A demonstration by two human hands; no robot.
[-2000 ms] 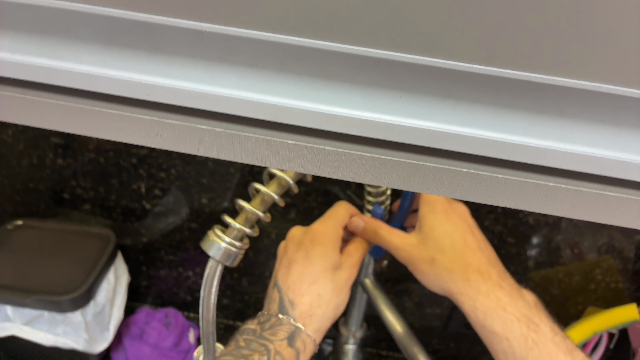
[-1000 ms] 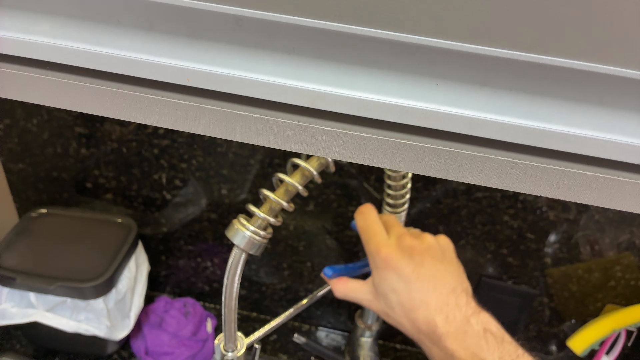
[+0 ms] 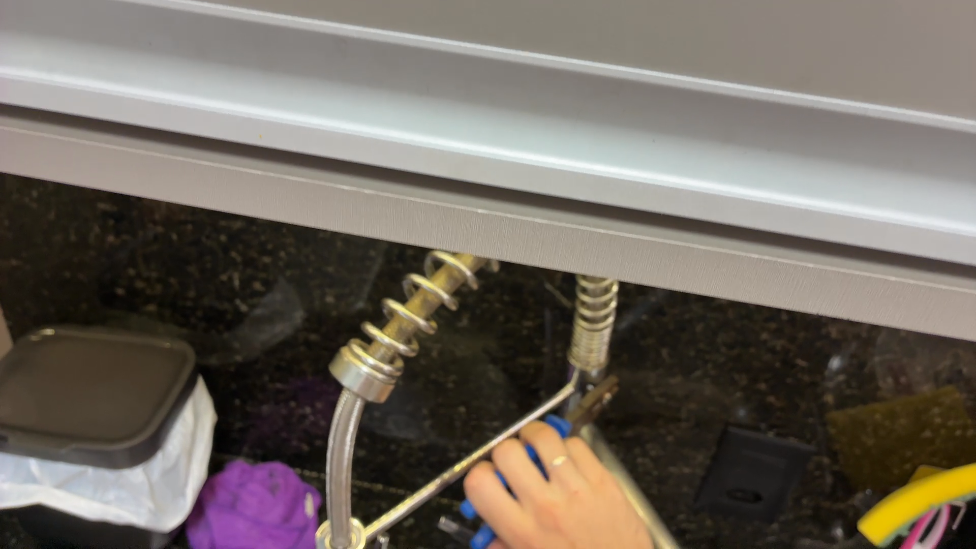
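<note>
My right hand (image 3: 557, 488), with a ring on one finger, is wrapped around the blue handles of a pair of pliers (image 3: 595, 402). The plier jaws point up and right, beside the faucet's upright just under its tight spring coil (image 3: 595, 320); whether they touch it I cannot tell. A thin metal support arm (image 3: 473, 457) slants down left from there to a holder ring (image 3: 341, 534) around the faucet's braided hose (image 3: 345, 457). Above the hose, a metal collar (image 3: 367, 372) ends a wider spring (image 3: 412, 313). My left hand is out of view.
A grey cabinet edge (image 3: 488, 229) crosses above and hides the faucet's top. At left stand a black-lidded bin with a white liner (image 3: 99, 396) and a purple cloth-like bundle (image 3: 255, 507). Right are a dark flat object (image 3: 751, 473) and a yellow curved item (image 3: 919, 499).
Two seconds ago both hands were together at the faucet's upright; my left hand has since left the view. My right hand has moved lower, and the pliers' jaws now show.
</note>
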